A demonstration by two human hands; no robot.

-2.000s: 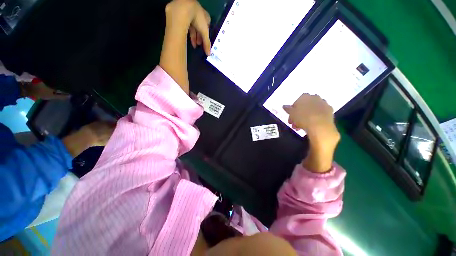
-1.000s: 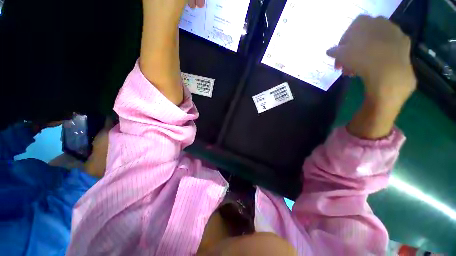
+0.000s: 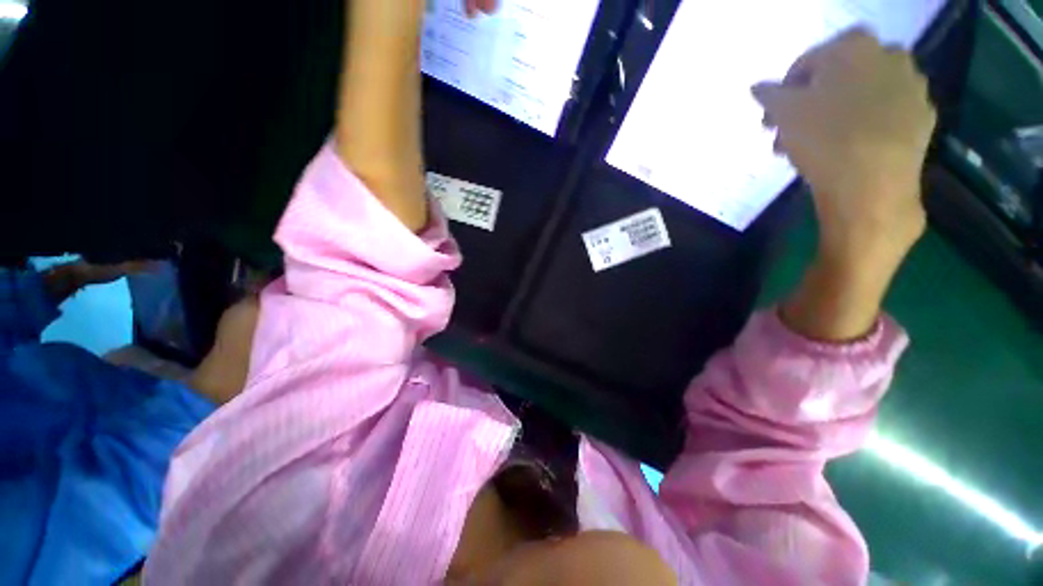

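Two lit tablets lie side by side in a black tray (image 3: pixel 641 332). The left tablet (image 3: pixel 515 57) shows a white page with small text, and its top is cut off by the frame edge. The right tablet (image 3: pixel 686 115) shows a mostly white page. A white barcode label sits below each: a left label (image 3: pixel 467 202) and a right label (image 3: pixel 627 238). My left hand (image 3: pixel 480 6) is mostly beyond the top edge, with only fingertips showing over the left screen. My right hand (image 3: pixel 858 126) is over the right tablet, fingers bent, blurred, holding nothing.
A neighbour's blue sleeve (image 3: pixel 80 446) and arm are at the lower left, beside a dark device (image 3: pixel 160 303). Another black tray (image 3: pixel 995 172) stands at the right edge. The green bench (image 3: pixel 961 378) runs along the right, with a bright reflected light streak.
Since two seconds ago the view has shifted closer, and the tablets sit higher in the frame. My right hand has moved up the right tablet. The right page has changed since one second ago.
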